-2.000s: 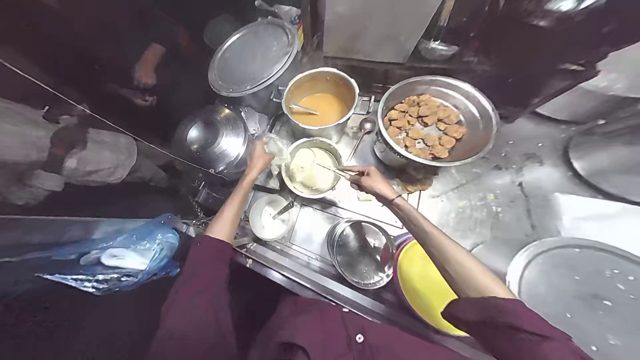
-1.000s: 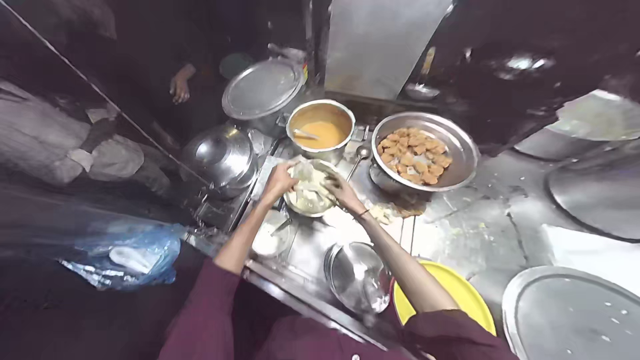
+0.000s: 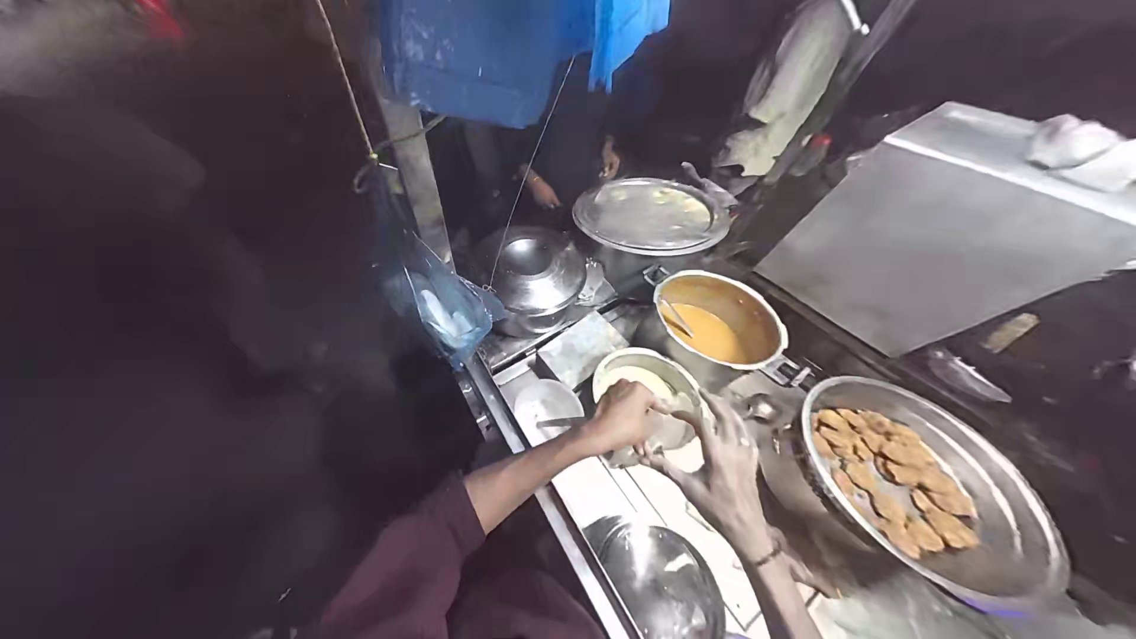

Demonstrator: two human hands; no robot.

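Both hands are at a round metal pot (image 3: pixel 612 366) of pale creamy food. My left hand (image 3: pixel 628 415) reaches over its near left side with the fingers curled; whether it pinches anything is hidden. My right hand (image 3: pixel 723 457) is at the pot's right side, fingers spread and bent toward the left hand; I cannot tell whether it holds something. Left of this pot sits a small container of white stuff (image 3: pixel 546 404) with a dark handle across it. Behind stands a larger pot of orange-brown liquid (image 3: pixel 714 333) with a utensil in it.
Fried pieces (image 3: pixel 896 479) lie in a wide metal basin (image 3: pixel 1012 524) at right. A round metal lid (image 3: pixel 661 581) is near the front edge. Farther back are a covered pot (image 3: pixel 532 266) and a large round tray (image 3: pixel 648 213). A blue plastic bag (image 3: pixel 453 311) hangs left. Another person's hand (image 3: pixel 541 191) shows behind.
The view has swung strongly left. A spoon-like utensil was in my right hand two seconds ago; it is not seen there now. Both hands remain at the pot of pale food.
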